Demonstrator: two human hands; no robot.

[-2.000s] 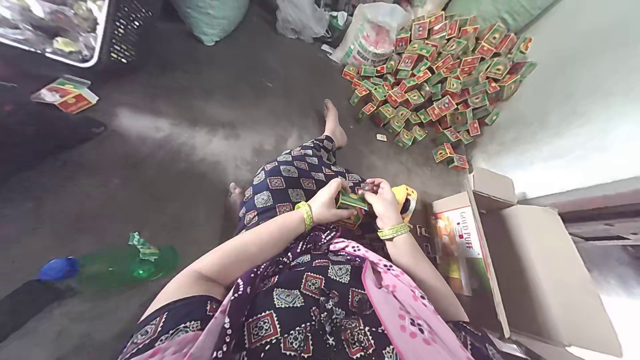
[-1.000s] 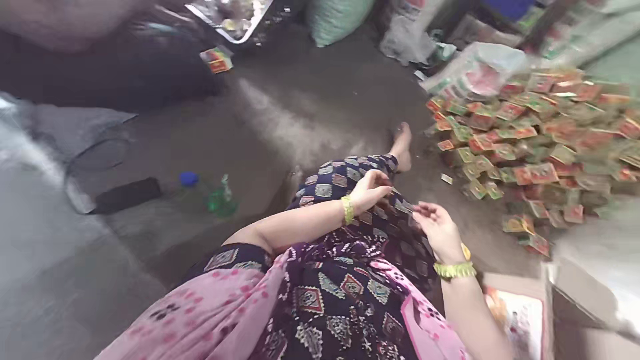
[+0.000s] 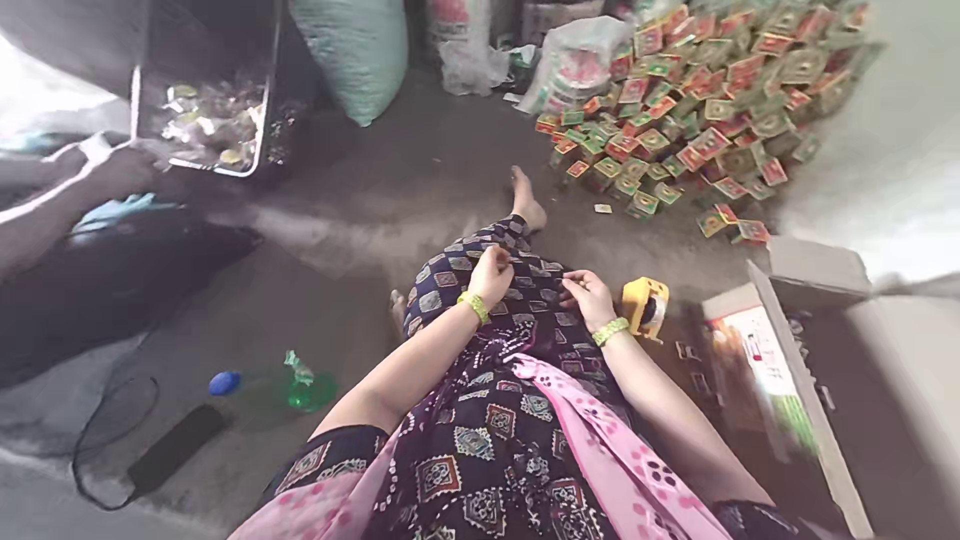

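Over the patterned dark cloth on my lap (image 3: pixel 450 277), my left hand (image 3: pixel 491 276) is raised with its fingers curled together; whether anything small is between them cannot be told. My right hand (image 3: pixel 588 298) hovers a little to the right, fingers apart and slightly bent, with nothing visible in it. The two hands do not touch. Just right of my right wrist, a yellow tape dispenser (image 3: pixel 645 306) rests on the floor. Beyond my bare foot lies a large heap of small red and green boxes (image 3: pixel 705 142).
An open cardboard carton (image 3: pixel 810 405) stands at the right. At the left are a green plastic bottle (image 3: pixel 311 391), a blue cap (image 3: pixel 224 383) and a black object with a cable (image 3: pixel 176 448). Another person's hand (image 3: pixel 124 169) is by a tray of small items (image 3: pixel 259 142). A pale green sack (image 3: pixel 356 52) stands behind.
The small green box held between my hands two seconds ago is no longer seen in them. My hands have moved apart. Another person's arm has come into view at the left.
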